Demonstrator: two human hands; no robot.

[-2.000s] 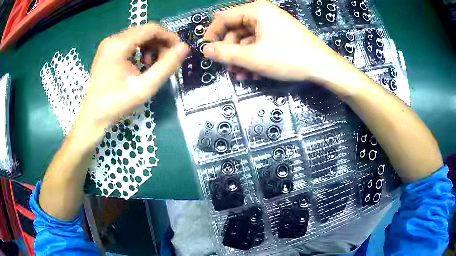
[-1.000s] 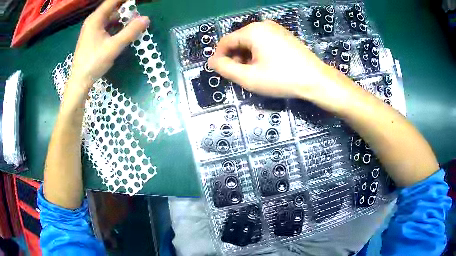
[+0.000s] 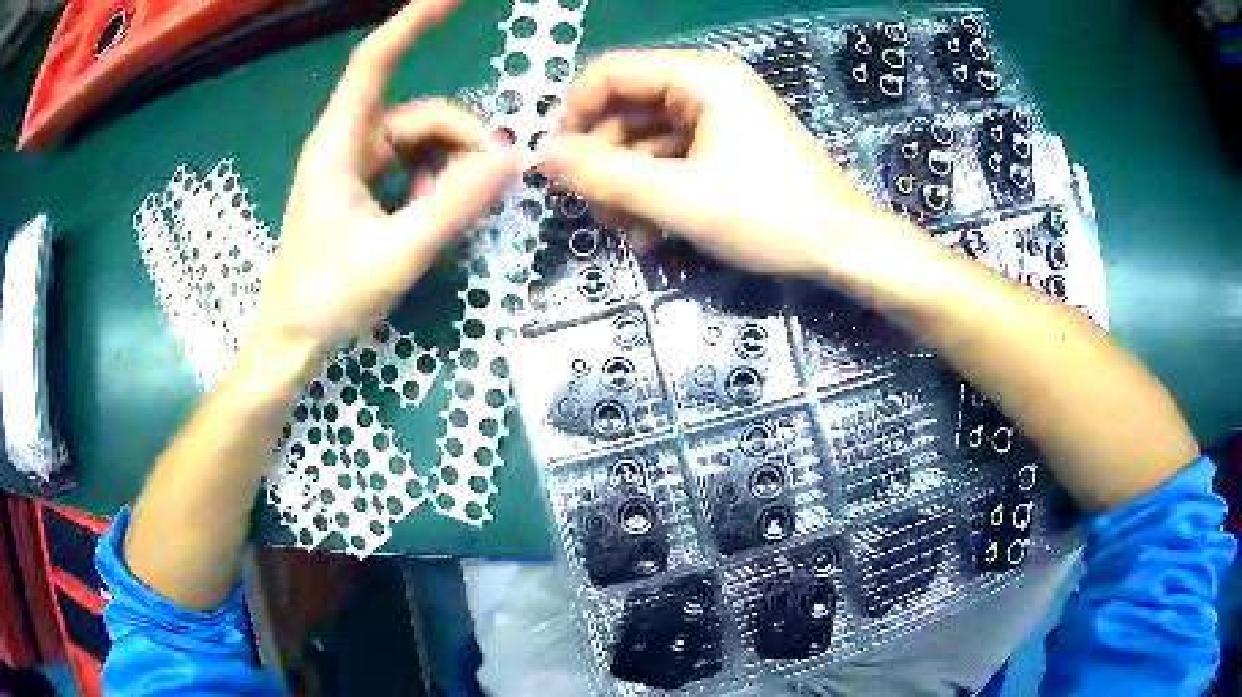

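A white perforated strip (image 3: 475,395) runs from the top edge down between my hands and over the left border of the clear tray. My left hand (image 3: 375,204) pinches the strip at thumb and finger. My right hand (image 3: 681,157) has thumb and finger together at the same spot on the strip; whether it holds a tiny piece is too small to tell. The clear blister tray (image 3: 804,375) lies under my right hand and forearm. Its pockets hold black lens covers (image 3: 627,515) with silver circles. More perforated strips (image 3: 341,470) lie fanned under my left wrist.
A red-orange tray (image 3: 82,61) is at the upper left. A long white packet (image 3: 27,341) lies at the far left edge. A red rack (image 3: 75,579) stands below the bench at lower left. The tray overhangs the green bench's near edge, above my lap.
My left hand has come back right from the upper left, bringing the strip over the tray's left border beside my right fingertips. My right hand has stayed nearly in place.
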